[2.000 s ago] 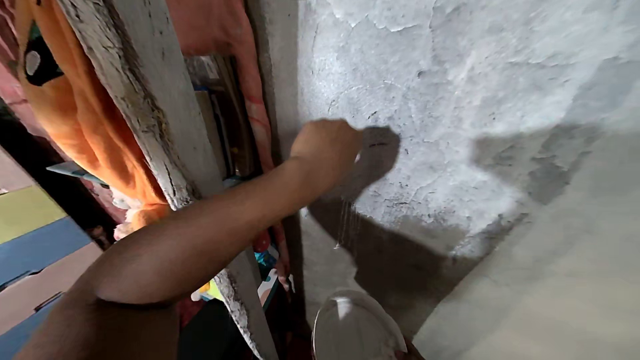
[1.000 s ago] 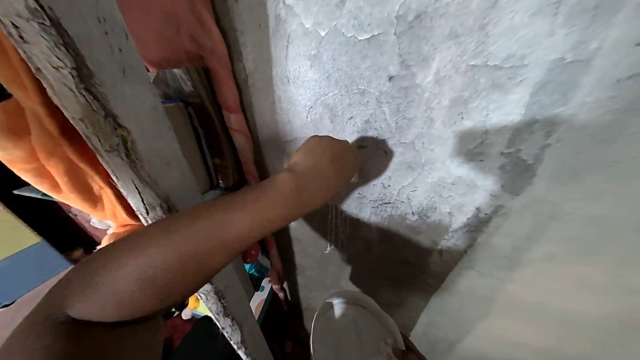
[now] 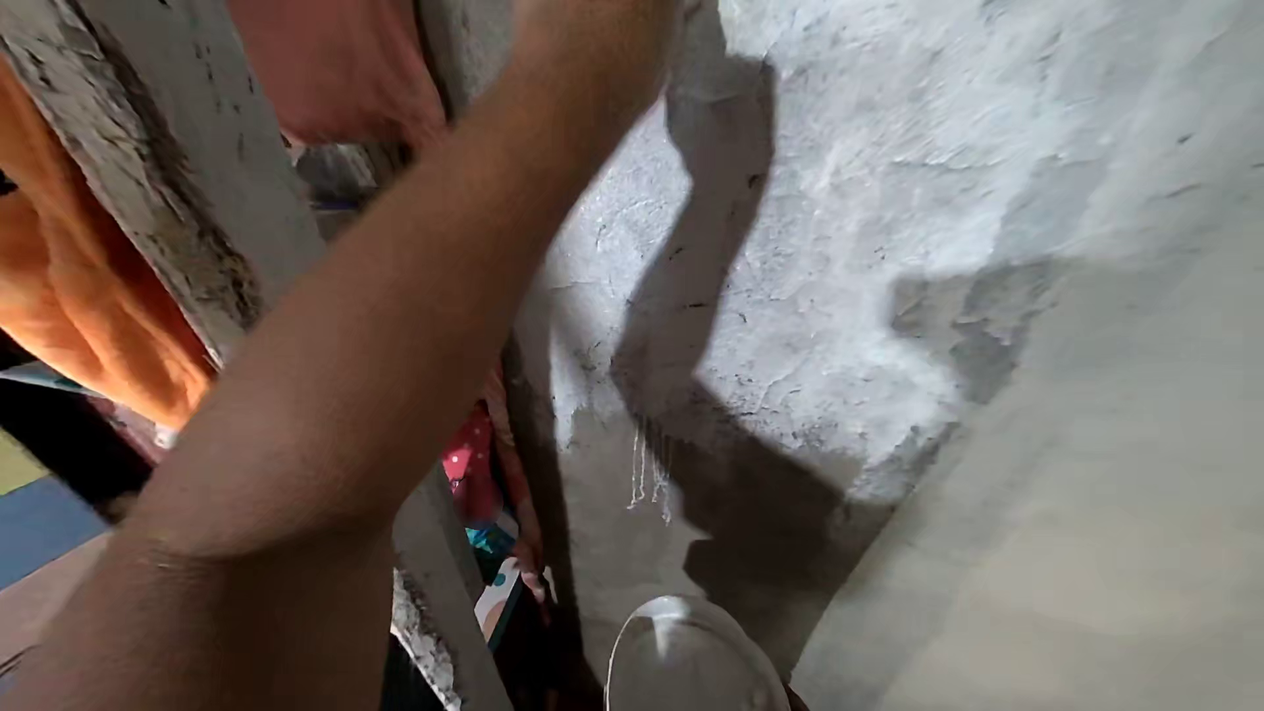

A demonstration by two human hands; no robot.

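Note:
My left arm reaches up from the lower left. My left hand [image 3: 602,25] is at the top edge, close to the wall, with its fingers out of view, so whether it holds anything is hidden. The rough wall [image 3: 839,207] has a wet-looking white coating over grey plaster, with thin white drips below it. A round, pale container [image 3: 691,662] with a whitish inside shows at the bottom edge. Only a sliver of my right hand [image 3: 798,699] shows, against the container's right side.
At the left stands a chipped, whitish post [image 3: 138,168], with orange cloth [image 3: 89,286] beyond it. A reddish cloth [image 3: 341,69] hangs behind my forearm. Coloured items are lower down between post and wall. A smoother grey wall surface [image 3: 1086,513] lies at the right.
My left hand has moved up the wall, from beside the middle of the coated area to the top edge of view. The container remains at the bottom.

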